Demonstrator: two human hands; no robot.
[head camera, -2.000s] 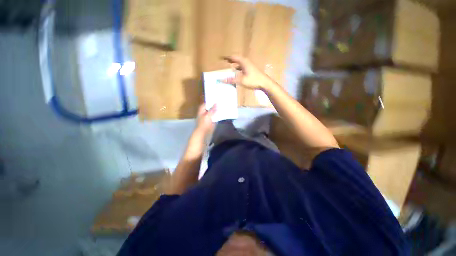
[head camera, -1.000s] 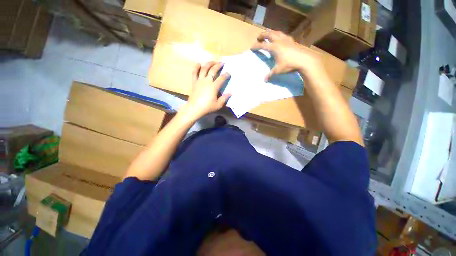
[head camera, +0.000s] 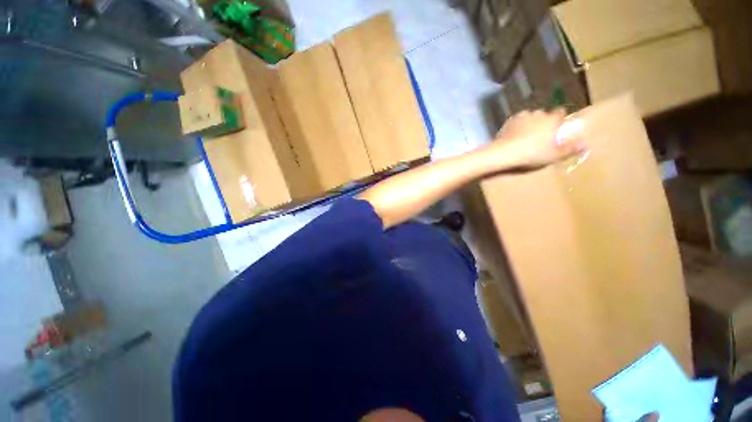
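Note:
A long brown carton stands close in front on the right, with shiny clear tape near its far end. My left hand is at that end, its fingers bent at the tape; blur hides whether they grip. Light blue and white slips are over the carton's near end at the bottom right. My right hand is mostly cut off by the bottom edge; a fingertip shows on the slips, holding them.
A blue-framed trolley at the left bears large cartons and a small green-taped carton. Another carton is at the upper right. More boxes line the right side. A dark bar shows low on the left.
The view has swung, bringing the trolley into sight. My left hand has left the slips and is at the carton's far end. The slips are now at the bottom right with my right hand.

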